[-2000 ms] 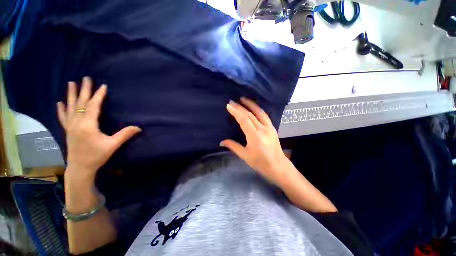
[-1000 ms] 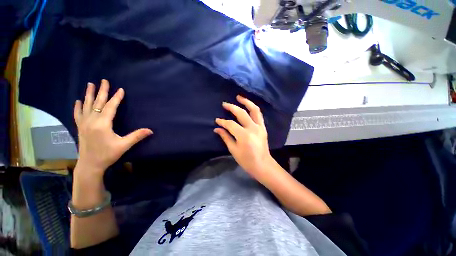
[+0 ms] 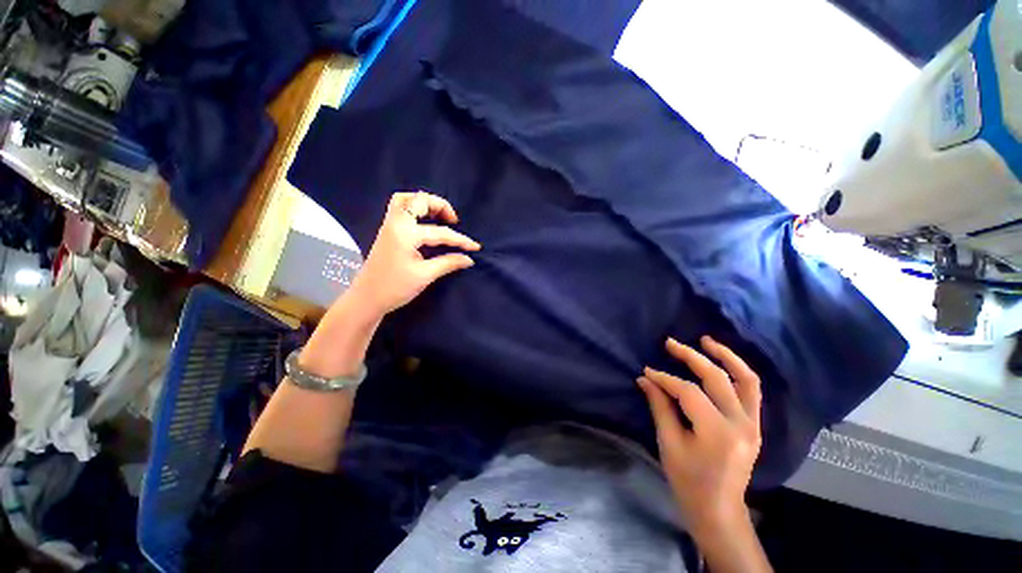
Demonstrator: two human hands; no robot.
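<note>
A broad navy fabric panel [image 3: 583, 280] lies across the machine bed and over the table's front edge, with a folded layer and a rough seam edge along its upper part. Its right part lies under the bright light at the needle of the white sewing machine [image 3: 953, 123]. My left hand [image 3: 415, 252] pinches the cloth at the left, thumb and fingers together on a small fold. My right hand [image 3: 712, 414] rests on the cloth at the lower right, thumb and forefinger close at a crease. The crease runs between both hands.
A wooden table extension [image 3: 252, 224] holds bunched navy cloth [image 3: 224, 101] at the left. A blue plastic crate [image 3: 202, 403] stands beside my left arm. Pale cloth [image 3: 73, 347] is piled at the far left. A ruler strip [image 3: 897, 476] runs along the front edge at the right.
The view has turned and shifted left, showing the crate and pale cloth. My left hand has gone from flat and spread to pinching the cloth. My right fingers have drawn in on the cloth.
</note>
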